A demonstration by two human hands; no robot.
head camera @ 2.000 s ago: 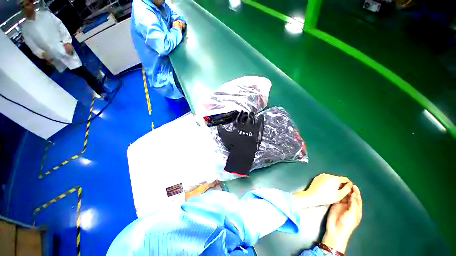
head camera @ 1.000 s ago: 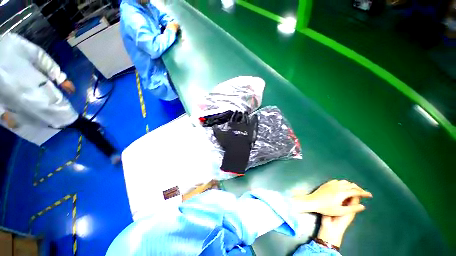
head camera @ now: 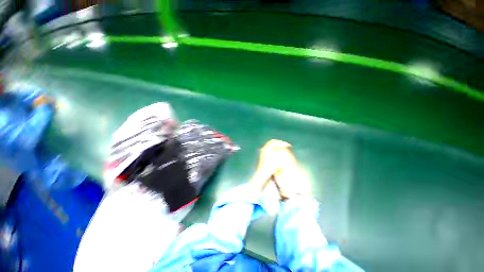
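My left hand (head camera: 269,158) and my right hand (head camera: 295,179) rest together on the green bench (head camera: 392,212). Both are blurred and overexposed, so their fingers cannot be told apart. A thin dark bracelet shows at my right wrist. To the left of my hands, a dark work glove (head camera: 172,183) with a red cuff edge lies on two shiny plastic bags. One bag (head camera: 140,130) is whitish and farther back; the other bag (head camera: 204,149) shows dark and red contents. My hands do not touch the glove or bags.
A bulky white sack or carton (head camera: 119,231) is beside the bench's left edge. A person in a light blue smock (head camera: 21,119) stands at the far left by the bench. Blue floor (head camera: 53,228) shows below. A glossy green surface (head camera: 239,74) with a bright green line lies beyond the bench.
The view has swung right and is blurred. The hands, glove and bags appear farther left in the picture. The person in white is no longer clearly visible. The hands are still together.
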